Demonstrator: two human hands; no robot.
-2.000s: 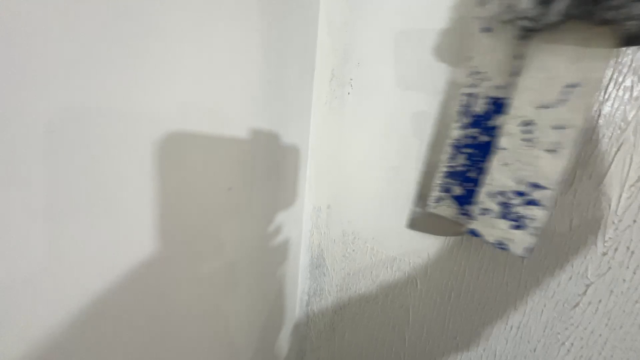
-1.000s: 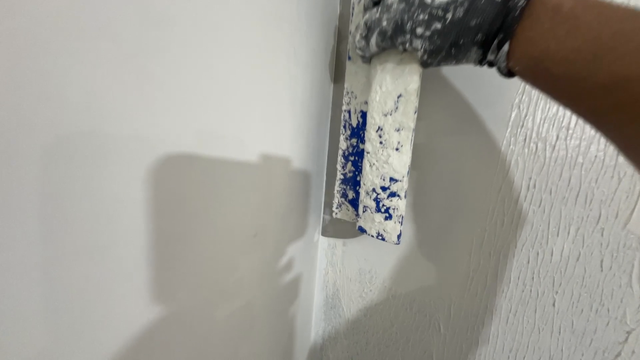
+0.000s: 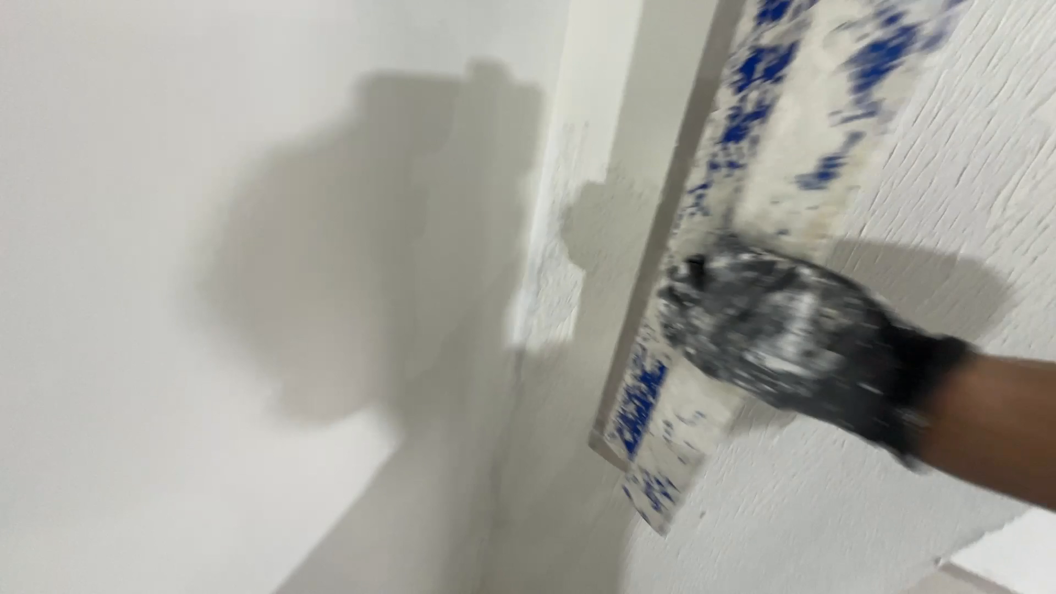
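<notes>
My right hand (image 3: 784,338), in a dark glove smeared with white compound, comes in from the right edge and grips a wide drywall skimming blade (image 3: 709,239). The blade has a blue back mostly coated in white compound and a thin grey metal edge. It is tilted, its upper end leaning right and running out of the top of the view. Its edge faces the inside corner, on the right-hand wall side; whether it touches the wall I cannot tell. My left hand is not in view.
The smooth left wall (image 3: 148,330) meets the textured right wall (image 3: 825,511) at an inside corner (image 3: 528,313). Rough compound patches lie along the corner. Shadows fall across both walls. A pale edge (image 3: 990,553) shows at lower right.
The blade was close against the corner and nearly upright one second ago; now it is tilted and further right of the corner. More of the gloved hand and of the blade shows.
</notes>
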